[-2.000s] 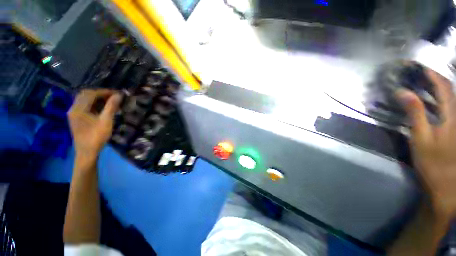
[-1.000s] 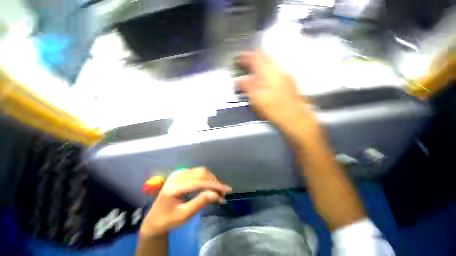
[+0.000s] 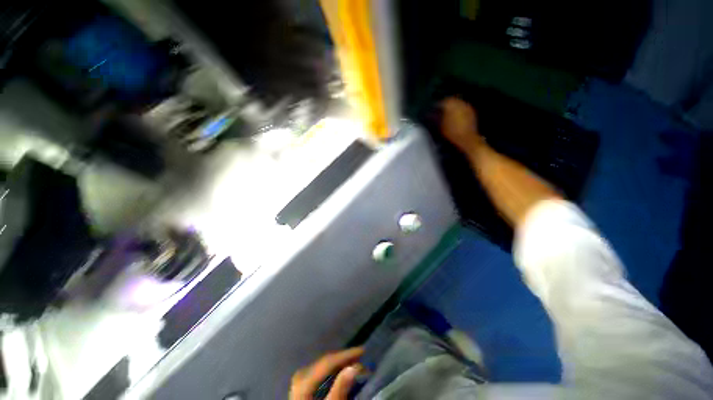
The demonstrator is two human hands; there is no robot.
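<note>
My right hand (image 3: pixel 460 123) reaches over a dark tray (image 3: pixel 539 144) on the right of the machine. Its fingers are blurred against the dark, and I cannot tell whether they hold something. My left hand (image 3: pixel 328 376) is at the bottom edge, partly cut off, in front of the grey machine front (image 3: pixel 313 297); its fingers are bent and I cannot see what, if anything, is in them. A blurred dark fixture (image 3: pixel 176 254) stands on the bright machine table (image 3: pixel 234 195).
A yellow post (image 3: pixel 361 70) stands at the table's right corner. Two small round start buttons, one (image 3: pixel 409 222) and another (image 3: pixel 383 251), sit on the front panel. Blue floor (image 3: pixel 500 297) shows beyond the bench edge. A dark box (image 3: pixel 39 234) is at the left.
The view has swung to the right. My right hand has gone from the machine table to the dark tray at the right. My left hand is now lower, at the picture's bottom edge.
</note>
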